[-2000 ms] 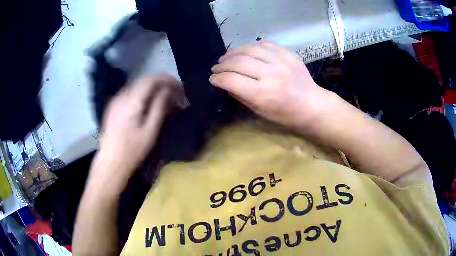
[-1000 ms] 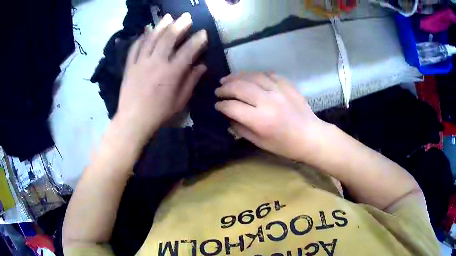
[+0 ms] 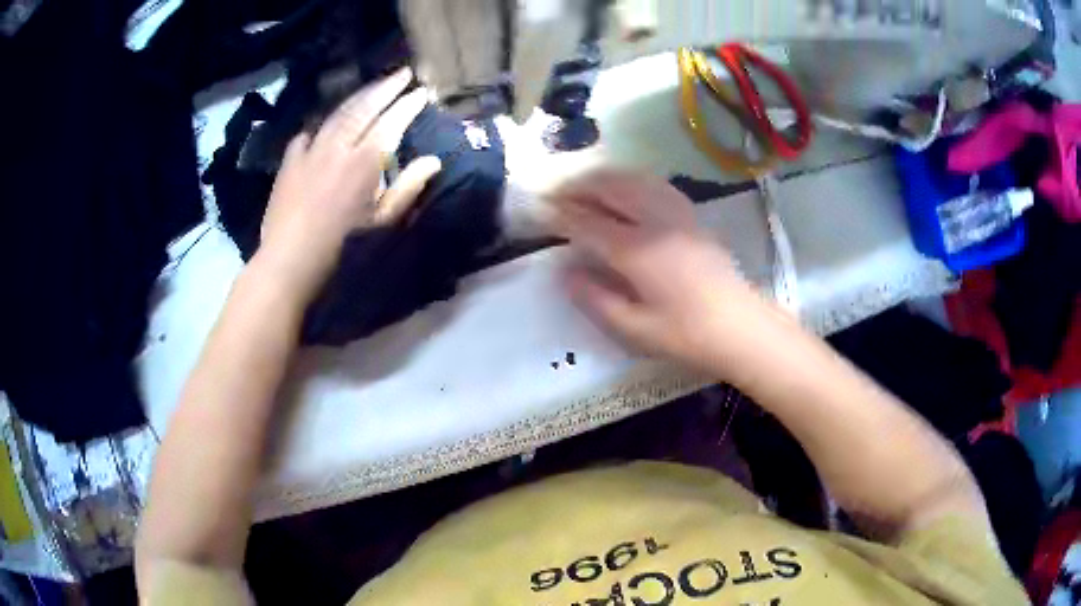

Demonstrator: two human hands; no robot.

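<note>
A black garment piece (image 3: 403,266) lies bunched on the white table in front of the sewing machine (image 3: 759,30). A small pale mark shows on its upper right part. My left hand (image 3: 338,172) lies on the garment with its fingers bent over the cloth, near the left end of the machine head. My right hand (image 3: 640,260) is blurred, with fingers apart, right of the garment and over the table; I see no cloth in it. The presser foot area (image 3: 569,118) is blurred.
Yellow and red scissor loops (image 3: 747,107) hang by the machine head, above a white strap (image 3: 781,249). A blue tray (image 3: 972,243) holding a clear bottle is at the right. A black cloth heap (image 3: 89,225) fills the left. The table's near edge (image 3: 474,450) carries fine marks.
The black cloth has moved off my lap onto the table and is bunched under my left hand. My right hand has come off it. More of the machine head now shows.
</note>
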